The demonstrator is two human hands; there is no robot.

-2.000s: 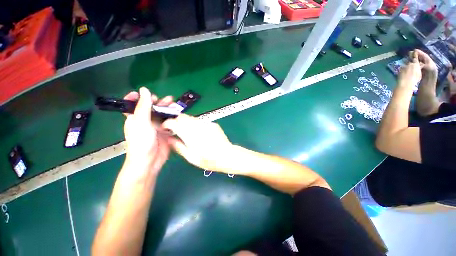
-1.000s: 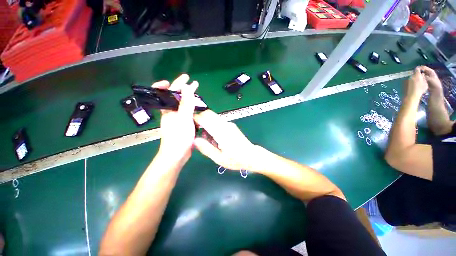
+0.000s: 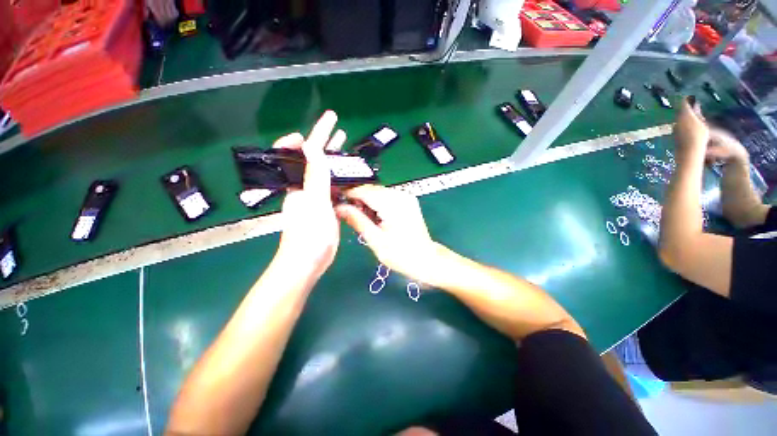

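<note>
My left hand [image 3: 311,192] holds an opened black mobile phone [image 3: 271,169] above the belt's near edge, with its pale keypad showing to the right of my fingers. My right hand [image 3: 388,223] is at the phone's lower right side, its thumb and fingers closed around a small dark part or the phone's edge; which one I cannot tell. Several white rings [image 3: 413,291] lie on the green bench below my right hand.
Black phones [image 3: 187,194] lie along the green conveyor belt [image 3: 477,94]. A speckled rail [image 3: 111,261] edges it. A slanting grey post [image 3: 588,85] stands to the right. A neighbour's forearms [image 3: 682,187] are beside a heap of rings [image 3: 643,204]. Red trays [image 3: 77,68] are stacked at the back left.
The phones on the belt have moved left. The phone in my left hand has turned, so more of its keypad shows. More rings show below my right hand.
</note>
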